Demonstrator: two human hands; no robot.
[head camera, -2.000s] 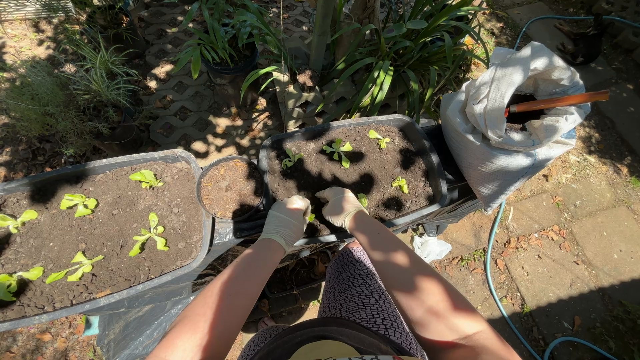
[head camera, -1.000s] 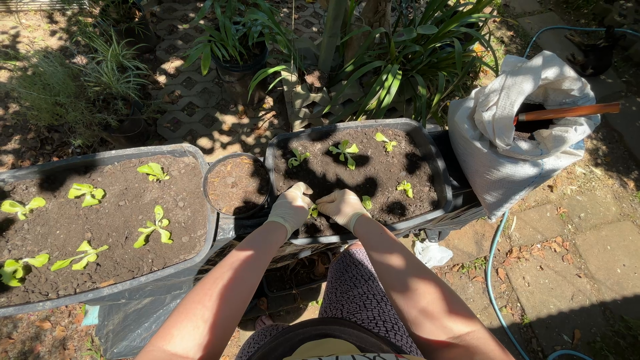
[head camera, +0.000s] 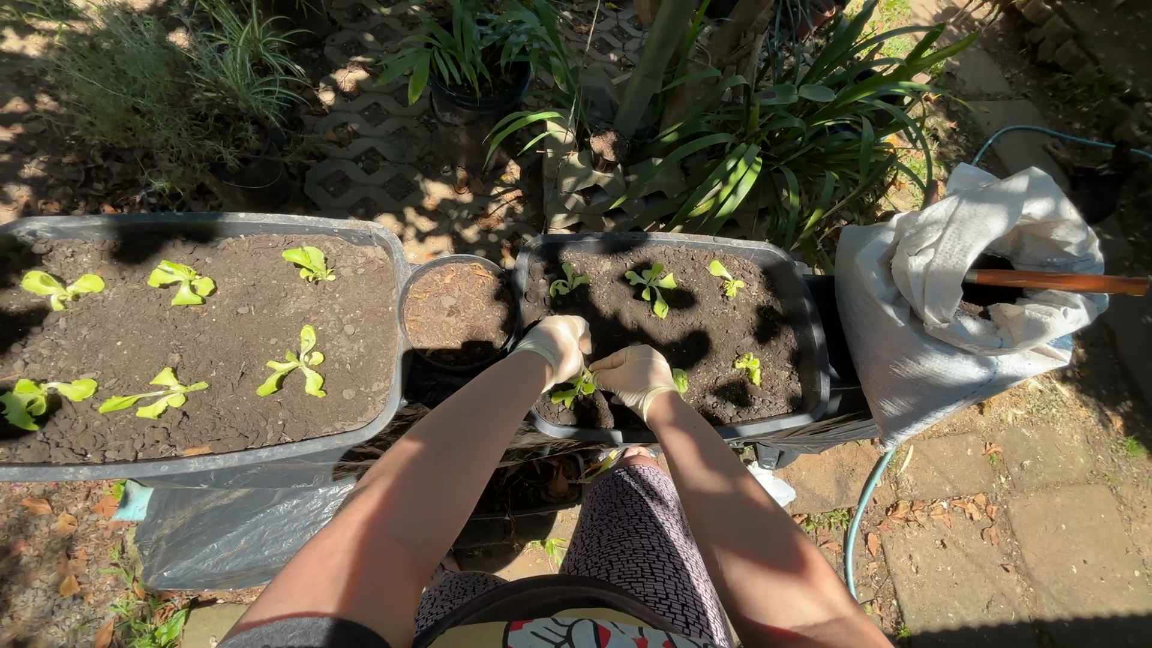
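Both hands wear pale, thin gloves over the near left corner of a smaller soil-filled planter (head camera: 814, 360). A leafy green seedling (head camera: 577, 387) stands in the soil between them. My left hand (head camera: 558, 347) is just above and left of it, fingers bent down. On its right, my right hand (head camera: 634, 374) reaches its fingertips to the seedling's leaves. Whether either hand grips it is not clear. Several more seedlings grow in this planter, such as one at the back (head camera: 652, 286) and one at right (head camera: 749, 367); another (head camera: 679, 380) is partly hidden behind my right hand.
A larger planter (head camera: 387, 247) with several seedlings lies at left. A round pot of soil (head camera: 457, 310) sits between the planters. At right, an open white woven sack (head camera: 936, 351) holds dark soil and a wooden handle (head camera: 1062, 281). A hose (head camera: 862, 522) crosses the paving.
My hands have drawn slightly apart, the left one now farther back, and the seedling between them shows more plainly. The view has shifted slightly.
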